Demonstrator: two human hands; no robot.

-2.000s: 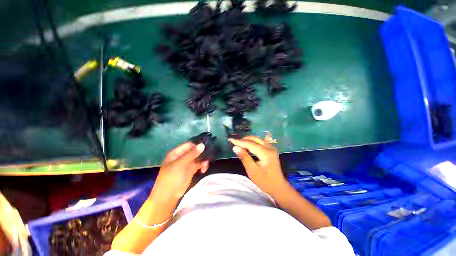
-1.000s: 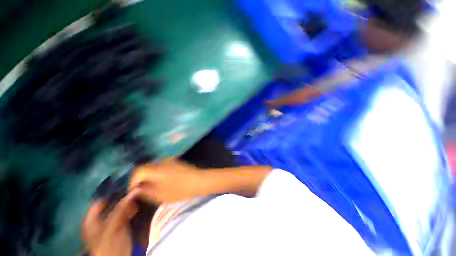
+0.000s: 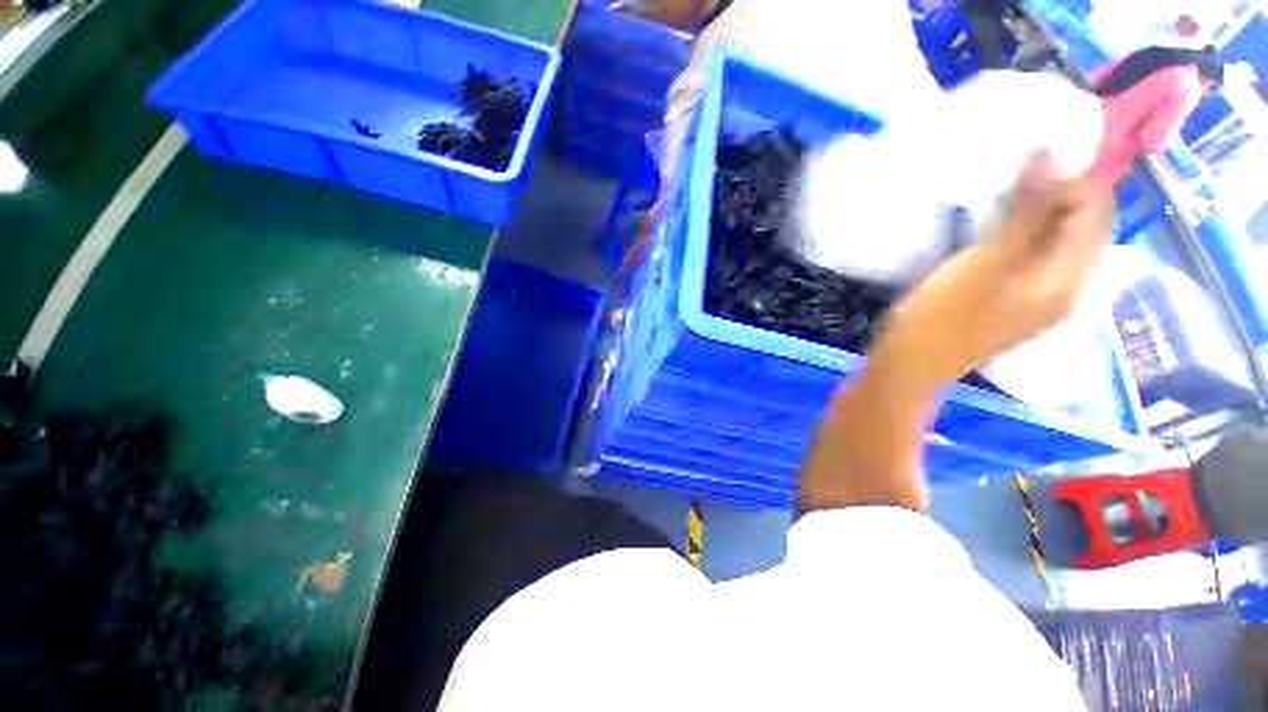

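A blue crate (image 3: 772,345) to the right of the bench holds many black spiky parts (image 3: 779,264). My right hand (image 3: 1008,278) is raised over the crate's right side, blurred, its fingers closed on bunched white liner (image 3: 1022,125). The liner partly covers the black parts. My left hand is out of the picture. On the green bench (image 3: 376,334), a white glue bottle (image 3: 303,401) lies on its side.
A dark pile of black parts (image 3: 98,556) lies on the bench at lower left. A blue tray (image 3: 320,84) with a few black pieces sits at the bench's far end. A red stool (image 3: 1133,518) stands on the floor at right. A person in pink shows partly at upper right.
The view has swung right, from the bench to the crate. My right hand has left the black parts at the bench and reached out to the white liner. My left hand has gone out of view.
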